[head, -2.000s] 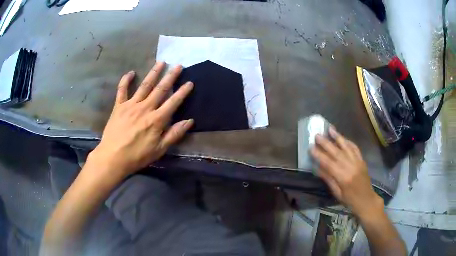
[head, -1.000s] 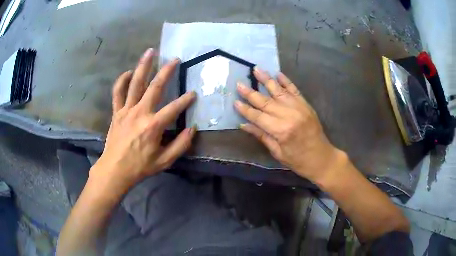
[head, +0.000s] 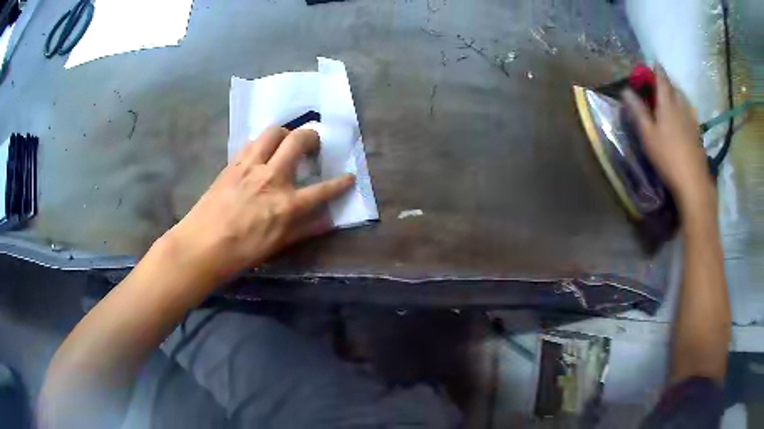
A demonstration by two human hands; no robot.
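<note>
The white pressing sheet (head: 276, 92) lies on the table left of the middle, its right side folded inward over the black pocket piece. A short black edge (head: 303, 120) shows at the pointed top; the pocket template is mostly hidden by my hand. My left hand (head: 260, 188) presses down on them with fingers spread, thumb on the folded flap. My right hand (head: 670, 134), blurred, is closed around the handle of the steam iron (head: 616, 151) at the right.
A stack of pressed pockets (head: 23, 178) stands at the left edge. Dark-handled scissors (head: 69, 29) lie beside white sheets (head: 134, 29) at the top left. A small pale scrap (head: 410, 214) lies right of the work. The iron's hose (head: 729, 116) runs off right.
My right hand has left the template and taken hold of the iron. The sheet's right side is now folded over the black piece. My left hand has moved onto the fold.
</note>
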